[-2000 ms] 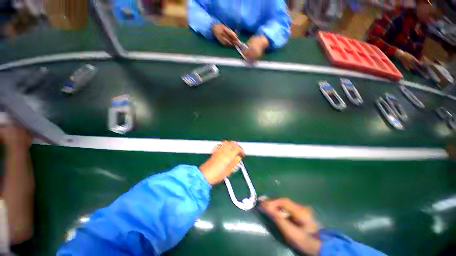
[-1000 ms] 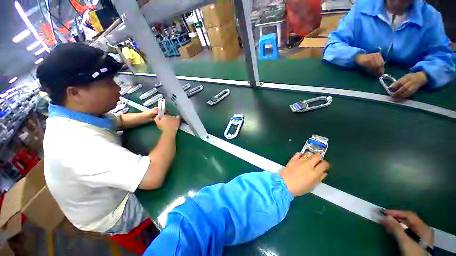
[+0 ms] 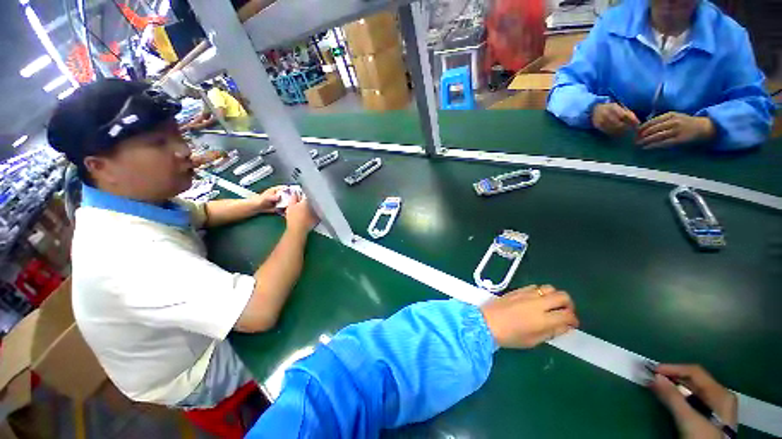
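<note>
A white loop-shaped unit point(image 3: 488, 275) with a blue patch at its far end lies on the green belt just beyond the pale rail. My left hand point(image 3: 532, 317) is over the rail, close to the unit's near right side. No part shows in it; its fingers are bent and slightly spread, the fingertips partly hidden. My right hand point(image 3: 693, 399), cut off by the lower right of the picture, holds a thin dark pen-like tool point(image 3: 705, 406) over the rail.
More loop units lie on the belt, one at the right point(image 3: 696, 219) and another further back point(image 3: 508, 183). A grey post point(image 3: 296, 146) stands on the rail point(image 3: 420, 270). A co-worker point(image 3: 154, 283) works at left; another point(image 3: 660, 77) sits opposite.
My left hand has let go of the unit and drawn back over the rail. The units on the belt have shifted left. A unit now lies at the right, and the opposite worker's loop is gone from their hands.
</note>
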